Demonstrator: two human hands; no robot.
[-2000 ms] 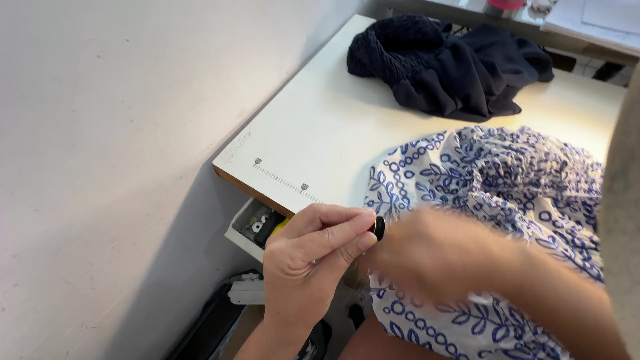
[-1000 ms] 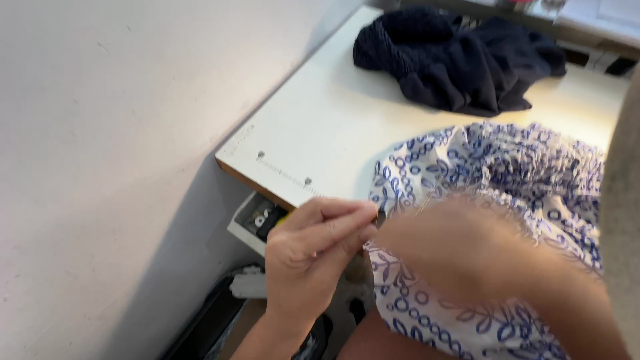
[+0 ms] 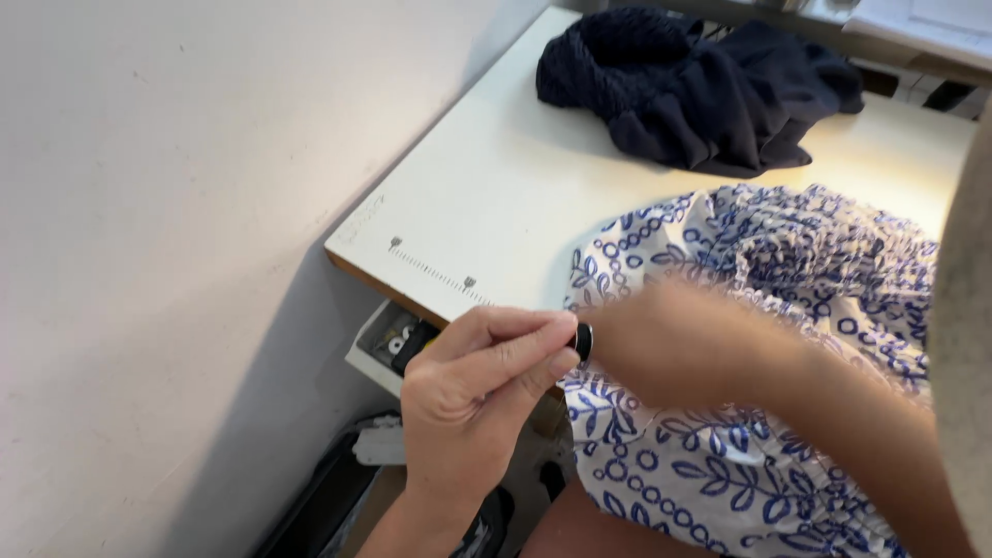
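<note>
My left hand (image 3: pixel 484 380) pinches a small round black thing with a shiny rim (image 3: pixel 583 342) between thumb and fingers, near the table's front edge; it looks like a bobbin, though its kind is not certain. Close to its right side is my right hand (image 3: pixel 682 345), blurred, with its fingertips hidden, so what it holds cannot be told. Under and around the right hand lies a white cloth garment with blue leaf and ring patterns (image 3: pixel 697 480), gathered at the upper right and hanging over the table edge.
A dark navy gathered garment (image 3: pixel 713 101) lies at the back of the white table (image 3: pixel 496 194). Below its left front edge an open drawer (image 3: pixel 372 364) holds small items. A wall (image 3: pixel 155 194) borders the left. Papers (image 3: pixel 930 27) rest at the back right.
The small black thing shows between my hands at two seconds ago and now, but is mostly hidden one second ago. My right hand is blurred throughout; my left hand keeps its pinch.
</note>
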